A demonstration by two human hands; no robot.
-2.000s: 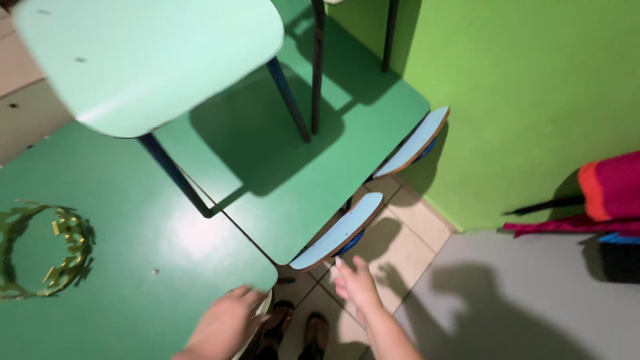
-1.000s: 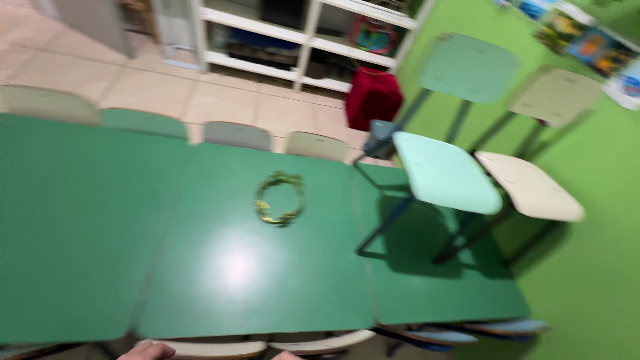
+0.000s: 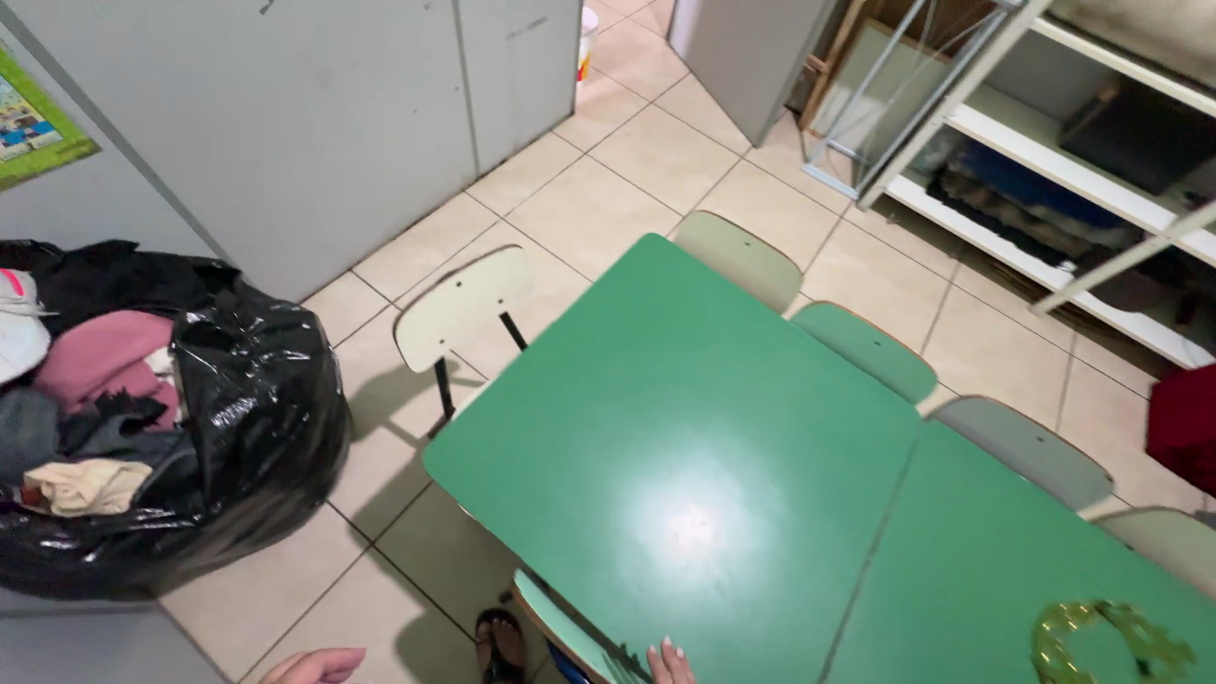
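Observation:
At the bottom edge, the fingers of my left hand (image 3: pixel 315 667) show over the floor tiles, with nothing seen in them; the rest of the hand is cut off. The fingertips of my right hand (image 3: pixel 671 663) lie at the near edge of the green table (image 3: pixel 608 408), beside the light green backrest of a chair (image 3: pixel 570 627). Most of that hand is out of view. A gold-green tinsel ring (image 3: pixel 1059 646) rests on the adjoining green tabletop at the lower right. A cream chair (image 3: pixel 465 299) stands at the table's left end.
A black plastic bag (image 3: pixel 266 418) full of clothes stands at the left by a grey partition (image 3: pixel 380 123). Several chairs, including a green one (image 3: pixel 869 347) and a grey one (image 3: pixel 1026 446), line the far side. White shelves (image 3: pixel 1064 152) hold dark items at the upper right.
The view has swung far left, away from the stacked chairs and green wall to the table's other end and the black bag. Both hands now show only at the bottom edge.

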